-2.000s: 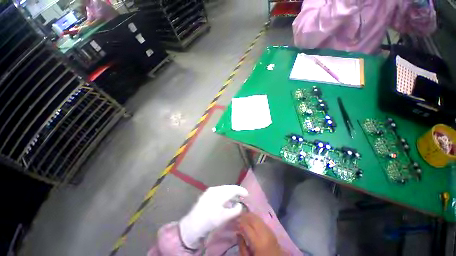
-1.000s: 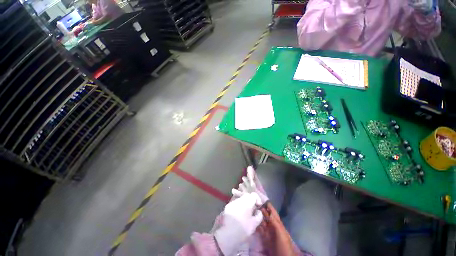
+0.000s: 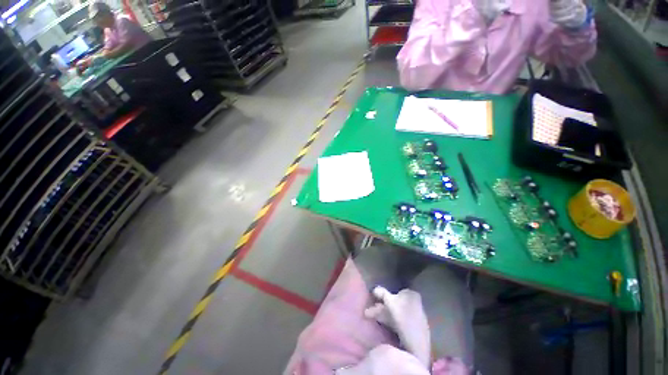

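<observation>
My right hand (image 3: 404, 315), in a white knit glove, is over my lap, fingers apart and slightly bent, with nothing seen in it. My left hand (image 3: 381, 362), also white-gloved, is low at the bottom edge against my right wrist, partly cut off; its fingers and grip are unclear. On the green table, one circuit board (image 3: 441, 233) lies along the near edge, another board (image 3: 429, 172) behind it and a third board (image 3: 533, 220) to the right. Black tweezers (image 3: 469, 177) lie between boards.
White sheet (image 3: 345, 176) at left; clipboard form (image 3: 445, 117) with pinkish pen at back. Black bin (image 3: 571, 158) with dotted sheet, yellow tub (image 3: 600, 210) and yellow-headed item (image 3: 615, 280) at right. A person in pink (image 3: 491, 44) is opposite; racks (image 3: 66, 220) stand left.
The bare skin of my right hand and forearm is no longer seen; the hand is gloved. My left hand has moved down towards the right wrist. The view has shifted, moving the table left and slightly down.
</observation>
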